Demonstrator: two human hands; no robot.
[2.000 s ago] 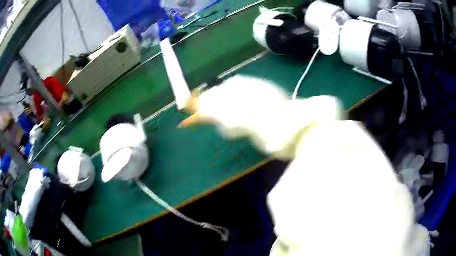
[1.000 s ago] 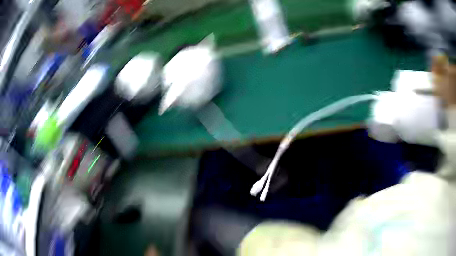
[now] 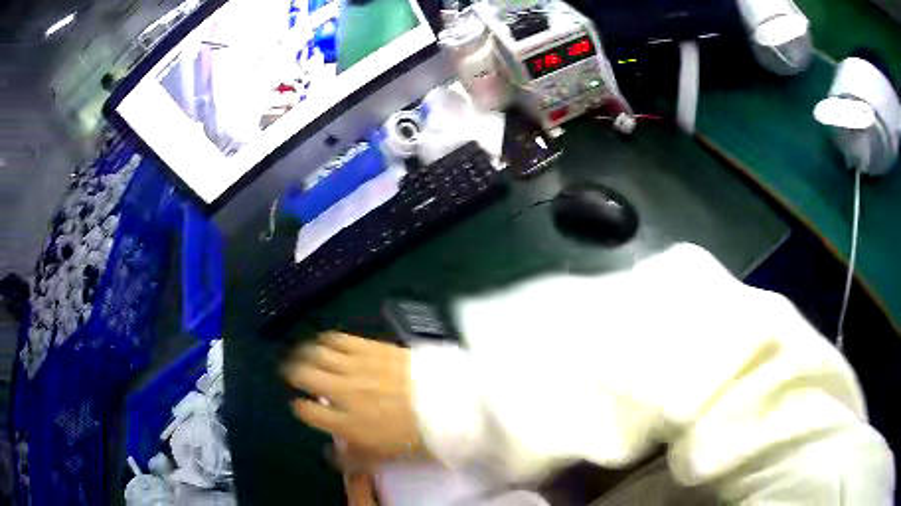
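Observation:
My right hand (image 3: 361, 395) is blurred over the front left of the dark green desk mat (image 3: 682, 188), its white sleeve crossing from the right. A tiny white spot shows at its fingertips; I cannot tell if it is a held connector. Part of what looks like my left hand (image 3: 361, 486) shows below it at the bottom edge, mostly hidden. A pale shape beside it is cut off by the frame and unclear. A dark phone-like slab (image 3: 420, 318) lies just behind my right hand.
Black keyboard (image 3: 385, 232), black mouse (image 3: 596, 213), blue box (image 3: 341, 178) with small round camera (image 3: 404, 128). Monitor (image 3: 326, 133) and red-digit power supply (image 3: 563, 61) stand behind. Blue crates (image 3: 203, 267) of white parts are left. A white security camera (image 3: 869, 109) with hanging cable is right.
The view has swung left from the green bench to the desk. A hand was at a white camera at the far right one second ago; now my right hand is over the desk mat.

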